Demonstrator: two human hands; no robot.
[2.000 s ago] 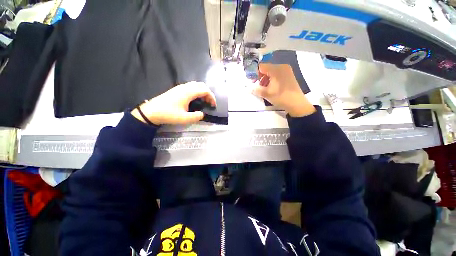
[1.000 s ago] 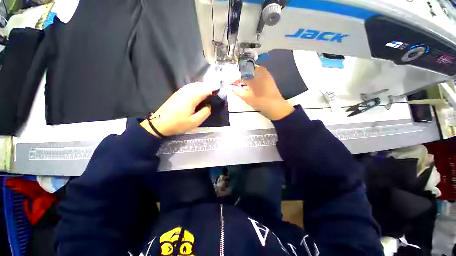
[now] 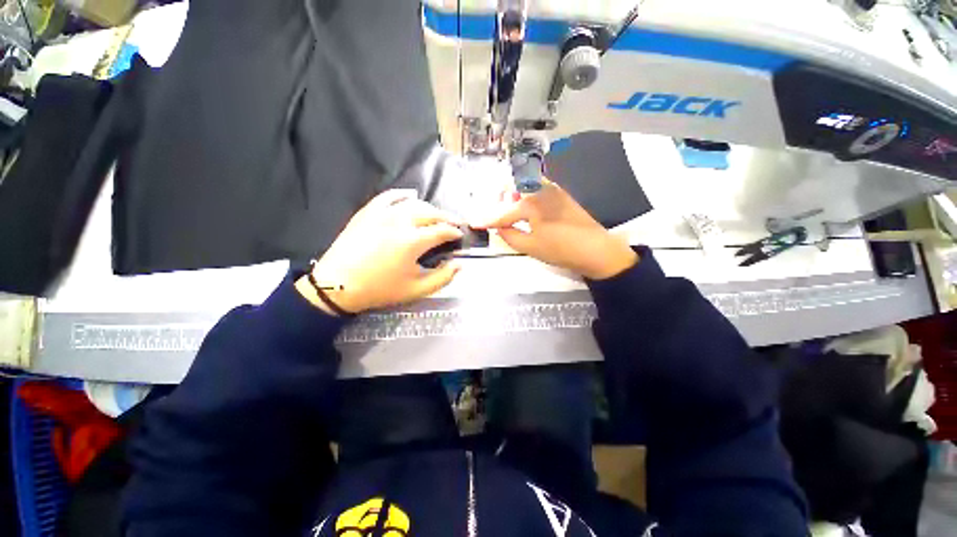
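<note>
A large black garment panel [image 3: 231, 157] lies left of the needle, its right edge running to the presser foot [image 3: 489, 157] under the bright lamp. My left hand [image 3: 390, 252] holds the black cloth edge just in front of the presser foot, fingers curled over it. My right hand [image 3: 556, 233] pinches the same cloth edge with thumb and forefinger, its fingertips close to my left fingertips. A small black cut piece [image 3: 600, 180] lies right of the needle under the machine arm, partly behind my right hand. Glare hides the exact stitching point.
The white sewing machine [image 3: 682, 63] arches over the right side. Thread snips [image 3: 774, 245] lie right of the needle. A ruler-marked edge [image 3: 210, 341] runs along the front. A folded black piece [image 3: 52, 178] is at far left. A blue basket [image 3: 34, 462] with red cloth stands at lower left.
Both hands have drawn slightly toward the table's front edge, and their fingertips have come together at the cloth edge. Less of the black cloth shows in front of the hands.
</note>
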